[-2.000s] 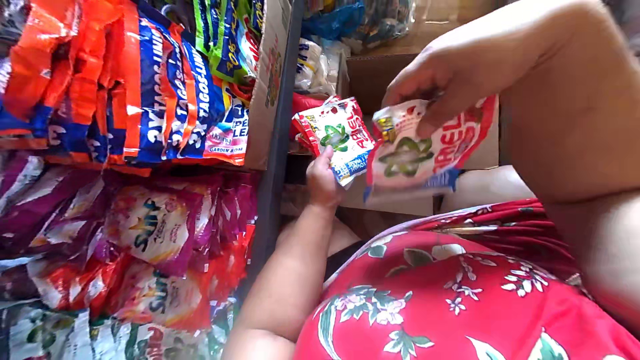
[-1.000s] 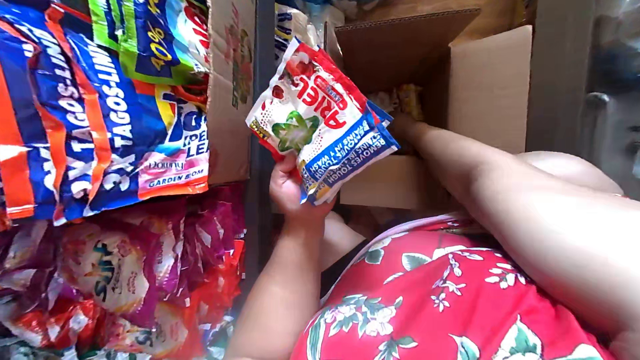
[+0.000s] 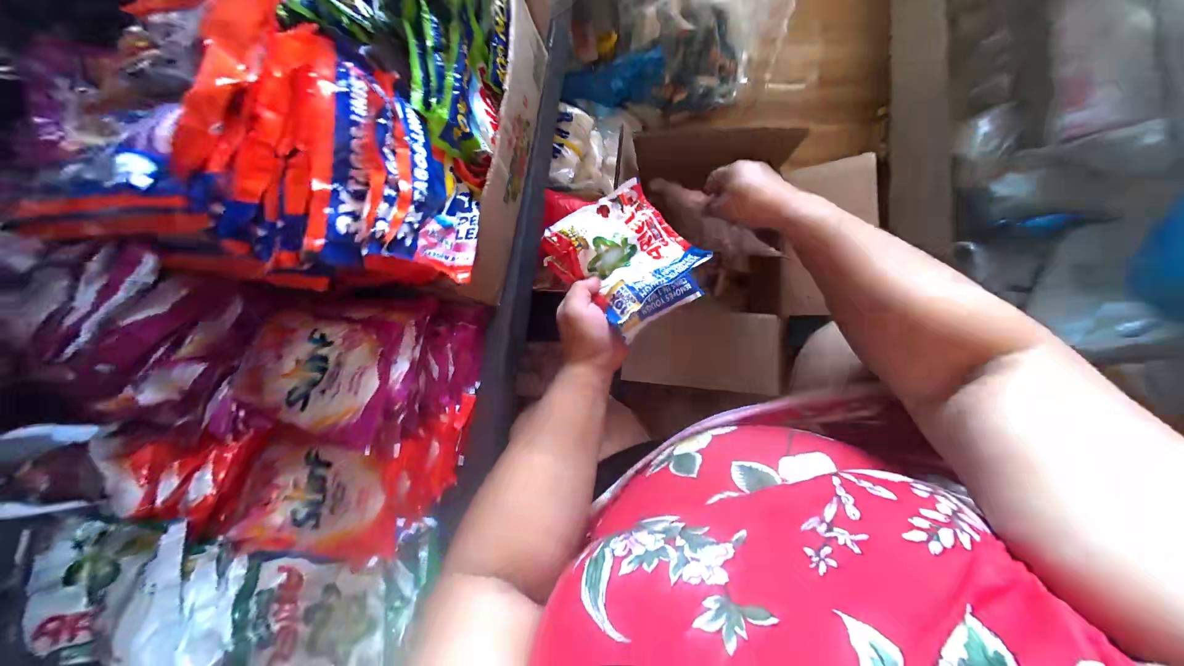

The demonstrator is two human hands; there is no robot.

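My left hand (image 3: 590, 326) grips a small stack of Ariel detergent sachets (image 3: 622, 248) by the lower left edge, with the printed front facing up. To the right, my right hand (image 3: 747, 192) is over an open cardboard box (image 3: 708, 353), its fingers bent at a translucent, blurred packet or bag (image 3: 708, 227). Whether it grips this packet cannot be made out. The inside of the box is dark and mostly hidden.
Surf sachets (image 3: 314, 375) stand in rows at the left, below orange and blue detergent packs (image 3: 277, 157) in a carton (image 3: 516, 157). A dark shelf edge (image 3: 504, 370) runs beside my left arm. Plastic-wrapped goods (image 3: 684, 46) lie beyond the box.
My right hand held an Ariel sachet two seconds ago, then reached down into the box. Now it has come up to the box's opening. The left hand still holds its sachets.
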